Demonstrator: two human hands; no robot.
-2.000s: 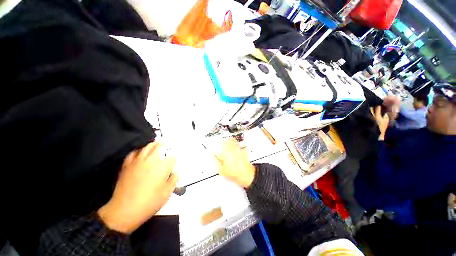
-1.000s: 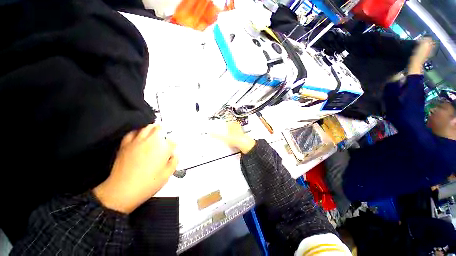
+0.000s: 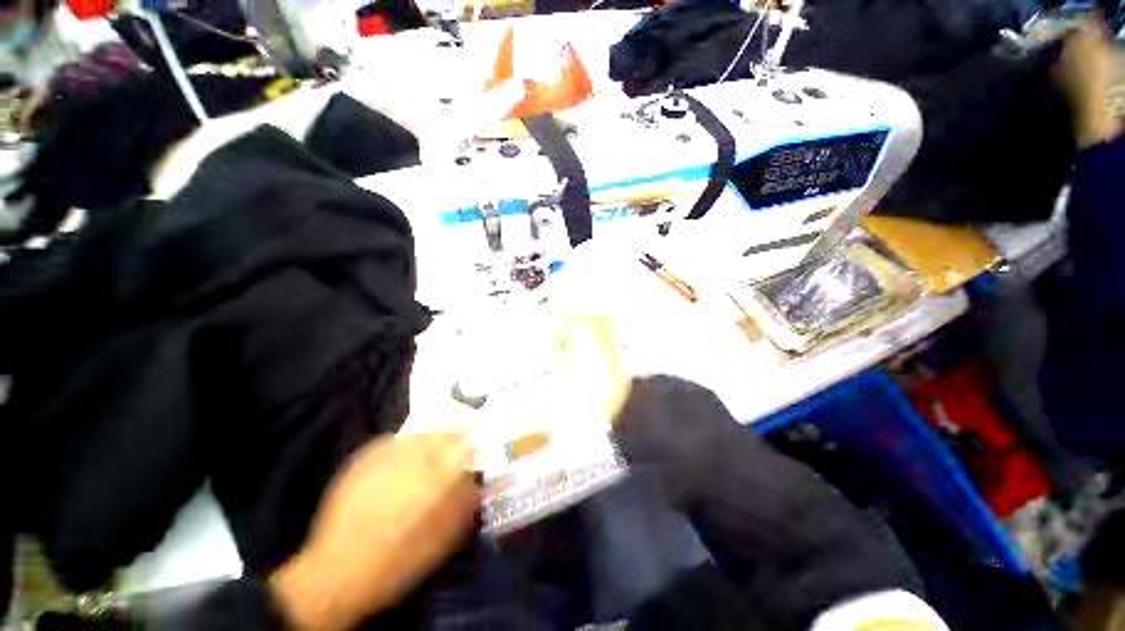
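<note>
A large black garment (image 3: 247,308) is heaped at the left of the white table and hangs over its front edge. My left hand (image 3: 383,524) is blurred, at the table's front edge beside the lower part of the black cloth. Its fingers look bent, but I cannot tell whether they hold cloth. My right hand (image 3: 595,351) is overexposed and blurred on the machine bed, in front of the needle area (image 3: 528,274). Its fingertips are washed out and no held thing can be made out. The white sewing machine (image 3: 642,160) stands behind the hands.
Orange-and-black snips (image 3: 669,277) lie right of the needle. A dark screen in a clear case (image 3: 824,300) lies farther right. Ruler tape (image 3: 555,493) runs along the front edge. A blue crate (image 3: 907,450) is below right. Another person's arm (image 3: 1091,86) shows at the right edge.
The view has turned, so the machine now lies more level across the frame. My left hand has moved toward the table's front edge. More of the garment heap and the blue crate show.
</note>
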